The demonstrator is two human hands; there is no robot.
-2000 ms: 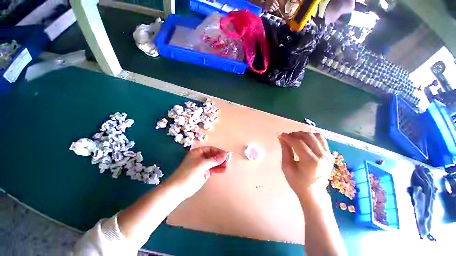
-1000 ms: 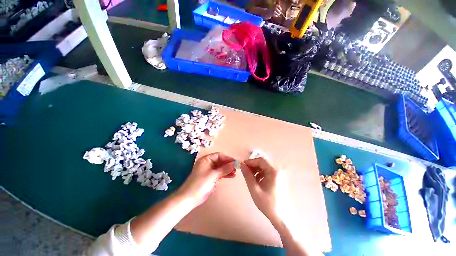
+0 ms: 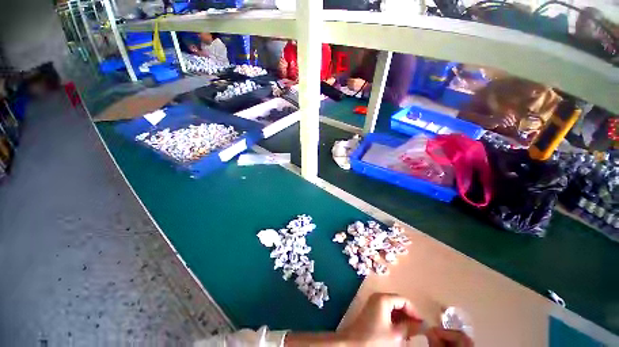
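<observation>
My left hand (image 3: pixel 381 320) is low in the view over the cardboard sheet (image 3: pixel 468 284), its fingertips pinched on a small whitish piece, blurred. My right hand (image 3: pixel 449 338) is cut off by the bottom edge, its fingertips close to that piece; whether it grips anything cannot be told. A small round dish (image 3: pixel 456 318) sits just behind my right hand. A pile of white and tan joined pieces (image 3: pixel 373 248) lies at the cardboard's upper left corner. A pile of white housings (image 3: pixel 293 254) lies farther left on the green bench.
A large blue tray (image 3: pixel 197 159) of whitish parts stands far left. A pale upright (image 3: pixel 309 95) rises behind the piles. Behind are a blue tray (image 3: pixel 407 177), pink-red bag (image 3: pixel 465 162), black bag (image 3: pixel 526 190) and yellow tool (image 3: pixel 553 133). People sit opposite; one wears red (image 3: pixel 292 62).
The view has swung left and up, so the bench contents appear farther right and lower, and the orange-tan pile is out of view. My right hand has come over to my left fingertips.
</observation>
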